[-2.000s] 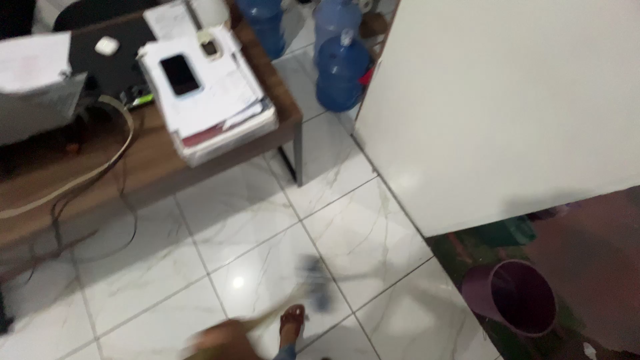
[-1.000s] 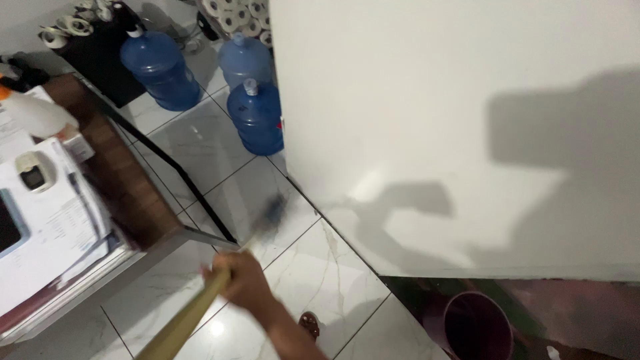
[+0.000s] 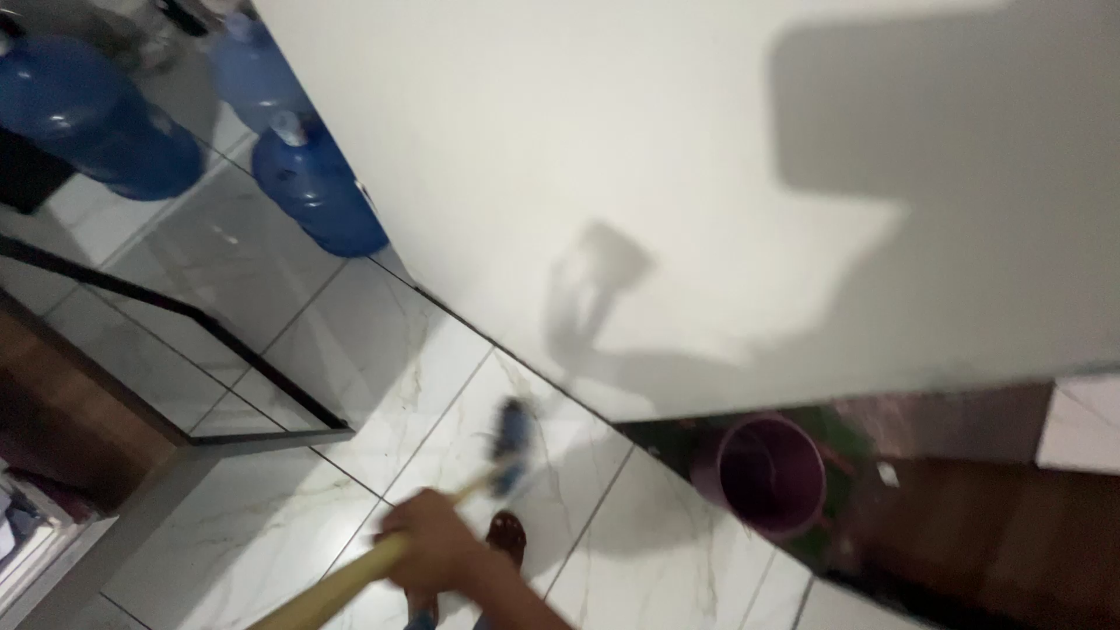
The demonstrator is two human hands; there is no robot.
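Note:
My right hand [image 3: 429,541] is closed around the yellowish handle [image 3: 337,584] of a broom, low in the middle of the view. The handle runs from the bottom edge up and to the right, past my fingers. At its far end a blurred, dark blue broom head [image 3: 512,444] is over the white tiled floor [image 3: 437,420], just beyond one of my feet. My left hand is out of view.
A white panel [image 3: 542,175] borders the floor at right, with shadows on it. Blue water jugs [image 3: 319,197] stand at upper left. A desk [image 3: 87,394] with a black metal leg is at left. A purple bucket [image 3: 772,477] sits at lower right.
The broom head, near the jugs and the desk leg one second ago, is now closer to my feet. The view has swung right, away from the desk top.

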